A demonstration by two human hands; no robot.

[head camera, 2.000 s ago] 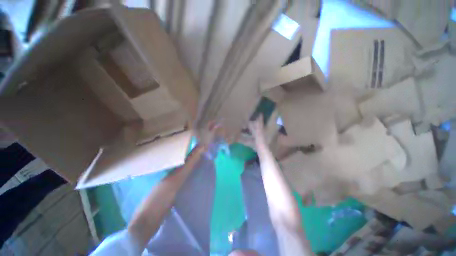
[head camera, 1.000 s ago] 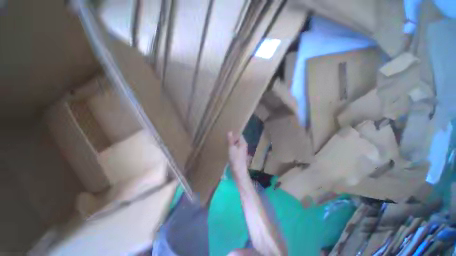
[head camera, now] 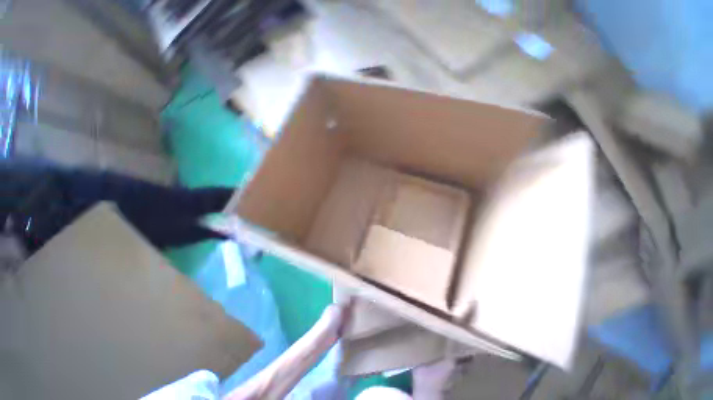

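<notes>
A large open-topped carton (head camera: 305, 176) fills the middle, tilted, with a pale flap standing out at its right. A small open box (head camera: 410, 250) lies inside it. My left hand (head camera: 335, 319) is at the near side of the large carton, its fingers on the edge of a flap that hangs below the near rim. My right hand (head camera: 434, 380) is blurred and partly cut off by the bottom edge, under the carton's near side; its fingers are hidden.
A person's dark-clothed leg (head camera: 168, 211) is at the left. A flat cardboard sheet (head camera: 117, 312) lies at the lower left, beside bluish plastic (head camera: 254, 301). Green floor (head camera: 207, 144) shows behind. Blurred cardboard (head camera: 438, 35) lies behind and to the right.
The view has swung round. The large carton, at the left before, is now central, with its opening facing me. My left hand, out of sight one second ago, is at its near side.
</notes>
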